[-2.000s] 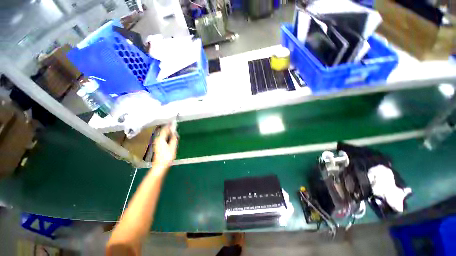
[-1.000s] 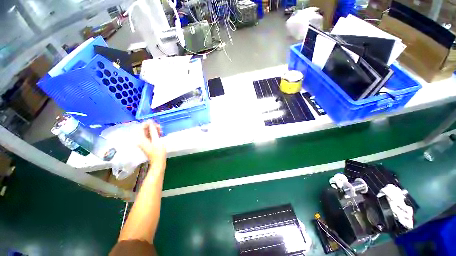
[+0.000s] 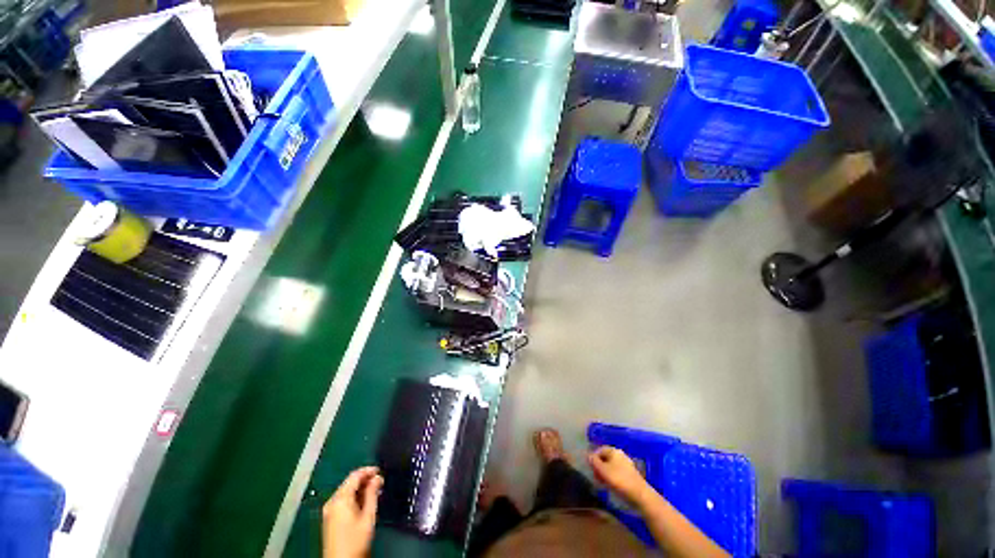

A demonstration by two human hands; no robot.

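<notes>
A glossy black stack of solar panels (image 3: 434, 458) lies near the edge of the green bench. My left hand (image 3: 352, 510) is beside the stack's left edge, fingers loosely bent, with nothing visible in it; I cannot tell if the fingertips touch the stack. My right hand (image 3: 618, 473) is in the air above the floor side, in front of a blue plastic stool (image 3: 715, 490). Its fingers are curled, and whether they hold something small is hidden.
Soldering gear (image 3: 464, 292) with a white cloth (image 3: 493, 229) stands on the bench behind the stack. A clear bottle (image 3: 470, 100) is farther back. The white shelf (image 3: 82, 409) bears a blue crate of panels (image 3: 256, 180) and yellow tape (image 3: 118, 235). Blue stools, crates and a fan stand on the floor.
The view has swung right, towards the floor side of the bench. The hand that was at the left end of the shelf is gone from there; both hands now show low in the view.
</notes>
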